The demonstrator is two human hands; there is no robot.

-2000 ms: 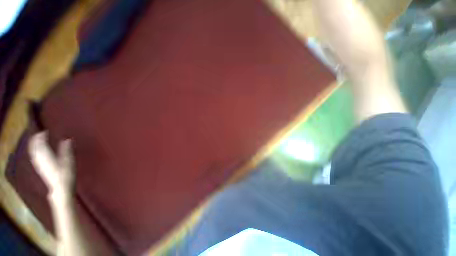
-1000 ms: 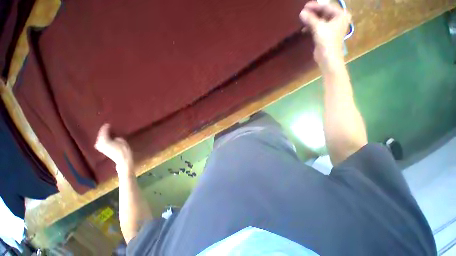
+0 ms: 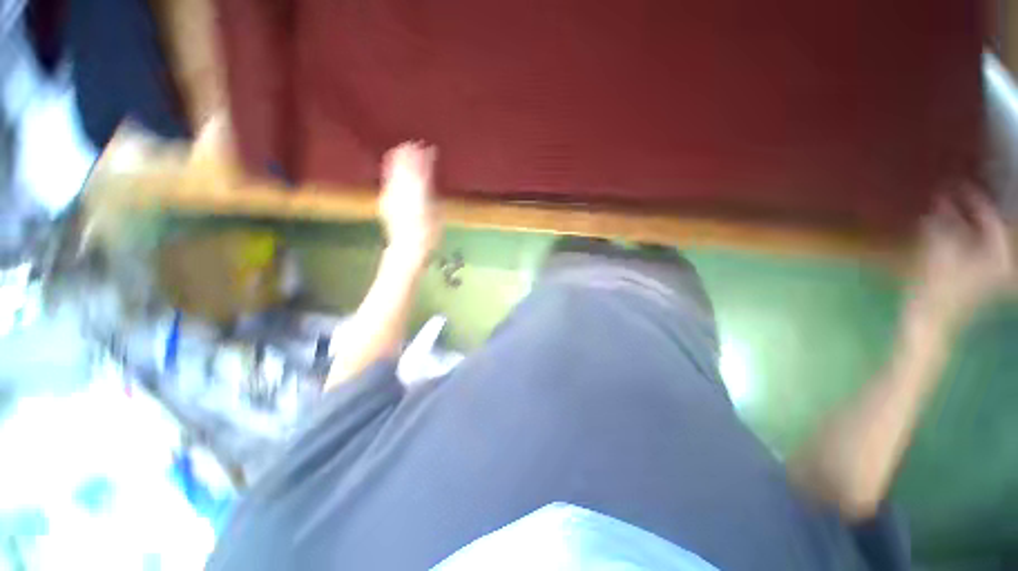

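A maroon fabric panel (image 3: 647, 100) lies flat over the table, its near edge close to the table's front edge. A fold line runs down its left part. My left hand (image 3: 410, 201) is blurred at the panel's near edge, left of the middle. My right hand (image 3: 962, 251) is blurred at the panel's near right corner. Blur and the angle hide whether the fingers of either hand grip the cloth.
The wooden table edge (image 3: 714, 230) runs across in front of me. Navy fabric (image 3: 123, 67) lies at the table's left end. A brown box (image 3: 201, 273) with a yellow mark stands below left. The floor (image 3: 804, 323) is green.
The view has turned, and the table edge now runs nearly level. The long crease along the panel's near side no longer shows. Both hands are now at its near edge.
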